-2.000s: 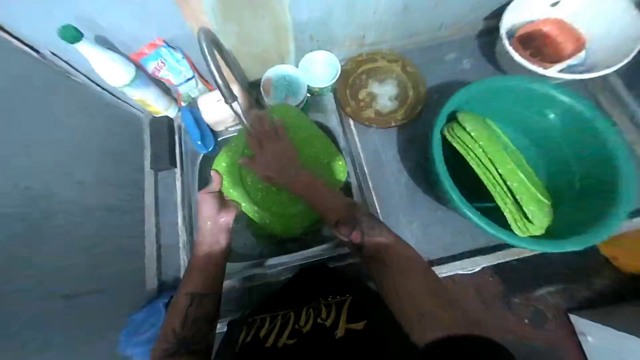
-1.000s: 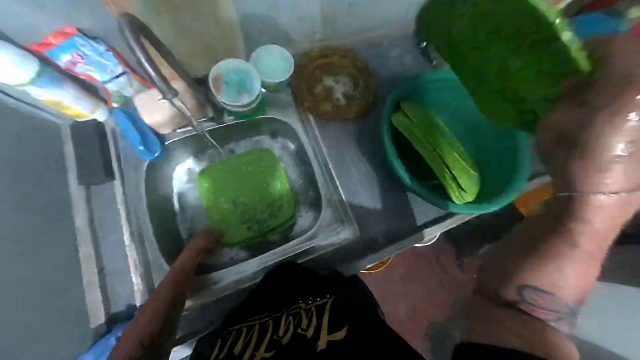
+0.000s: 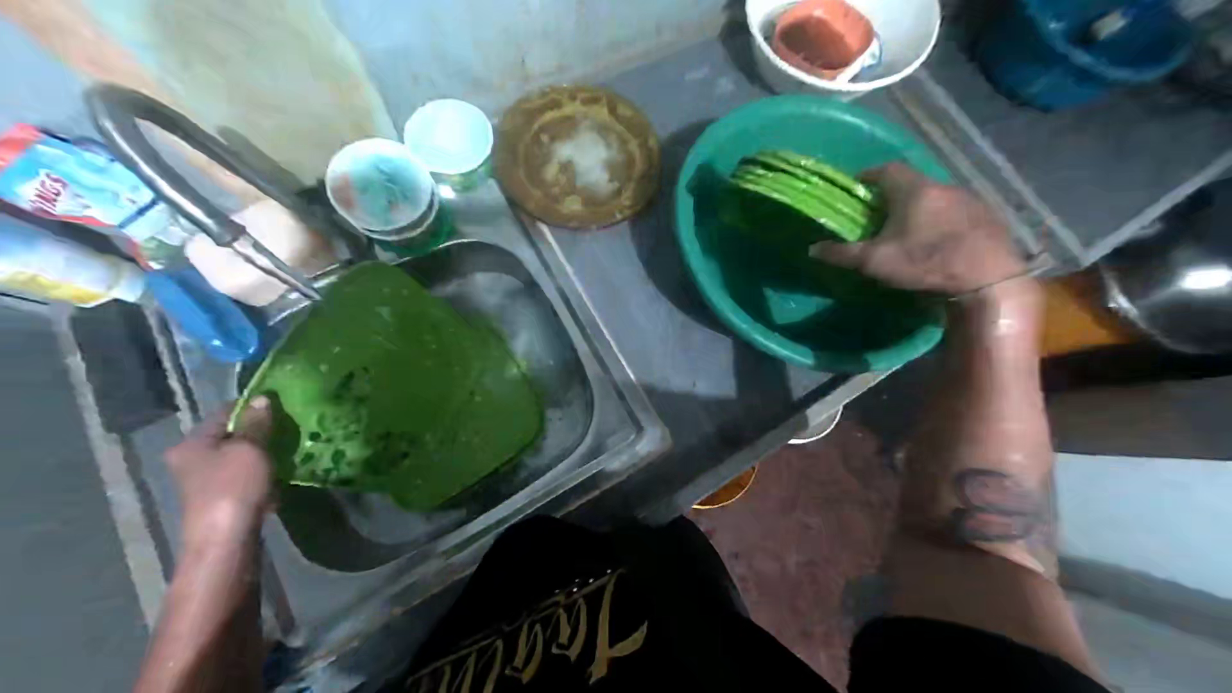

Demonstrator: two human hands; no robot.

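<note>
My left hand (image 3: 226,457) grips the left edge of a wet green plate (image 3: 404,385), tilted over the steel sink basin (image 3: 568,395). The curved metal faucet (image 3: 173,178) reaches over the plate's upper left edge. At the right, my right hand (image 3: 929,231) is closed around the right end of a stack of green plates (image 3: 808,192), inside a round teal plastic basin (image 3: 717,308). Part of the stack's underside is hidden in the basin's shadow.
Behind the sink stand two tubs (image 3: 380,188), (image 3: 449,140) and a brown plate (image 3: 577,159) bearing white residue. A blue brush (image 3: 202,313), a bottle (image 3: 63,260) and a detergent packet (image 3: 82,188) lie left. A white basin (image 3: 842,77) and a blue bucket (image 3: 1088,58) stand beyond the teal basin.
My right hand has moved from above the teal basin's right side down into it, at the stacked plates. My left hand now holds up the plate that lay in the sink one second ago.
</note>
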